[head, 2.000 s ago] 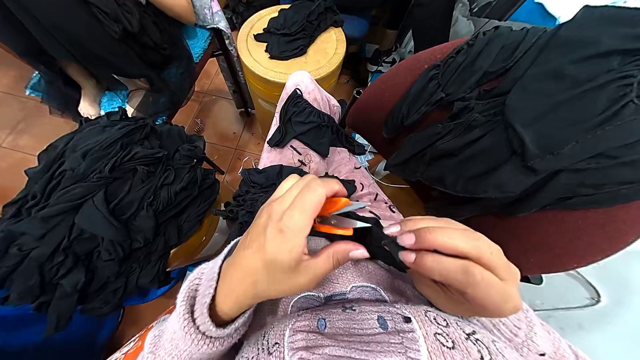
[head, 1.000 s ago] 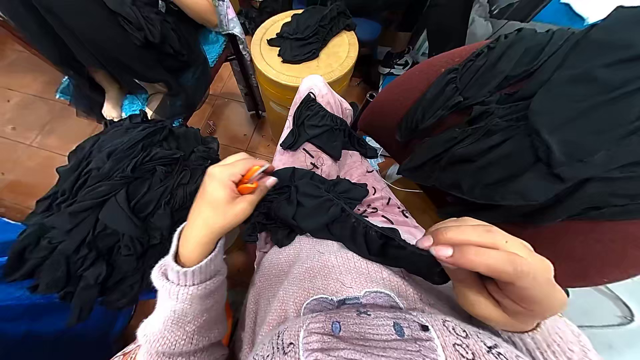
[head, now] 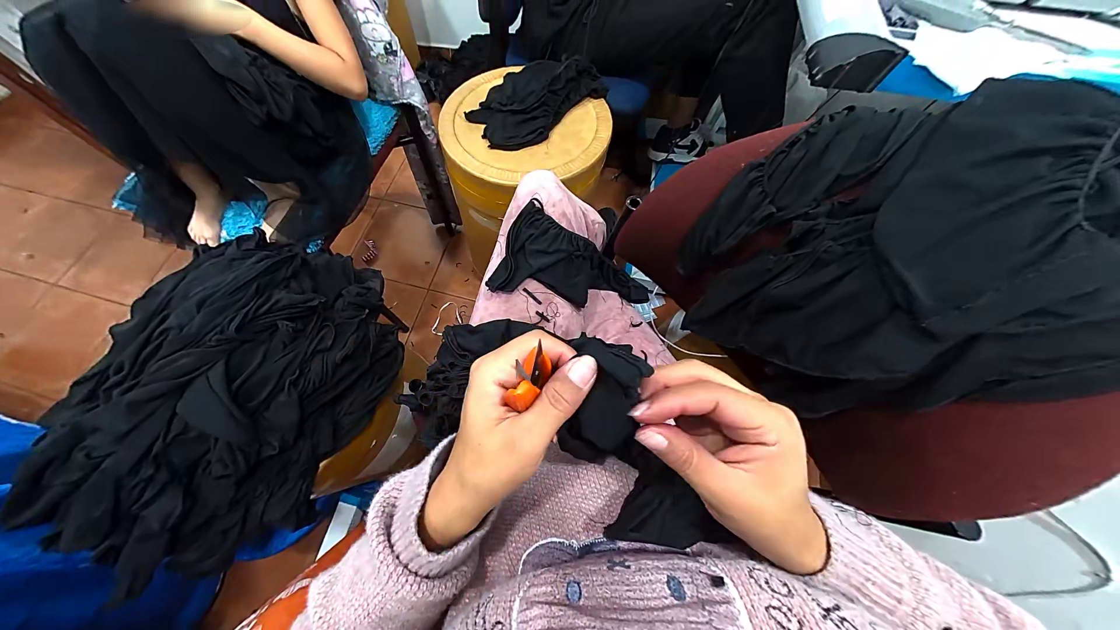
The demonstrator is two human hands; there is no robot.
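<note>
A black fabric piece is stretched between my two hands above my lap. My left hand pinches its edge with thumb and finger and also keeps orange-handled thread snips in the palm, blades pointing up. Thumb and fingertips of my right hand pinch the cloth's right edge. Part of the cloth hangs down onto the pink knitted sweater. Another black piece lies across my knee, among loose black thread ends. More gathered black cloth rests beside my left hand, partly hidden by it.
A big heap of black cloth pieces stands at the left. Ahead, a yellow round container bears more black cloth. Black garments drape over a dark red chair at the right. A person in black sits at upper left.
My left hand has moved right, toward my right hand, and now pinches the cloth. The long stretch of cloth across the lap is bunched between the hands. Two seconds ago the snips' blades were at the cloth.
</note>
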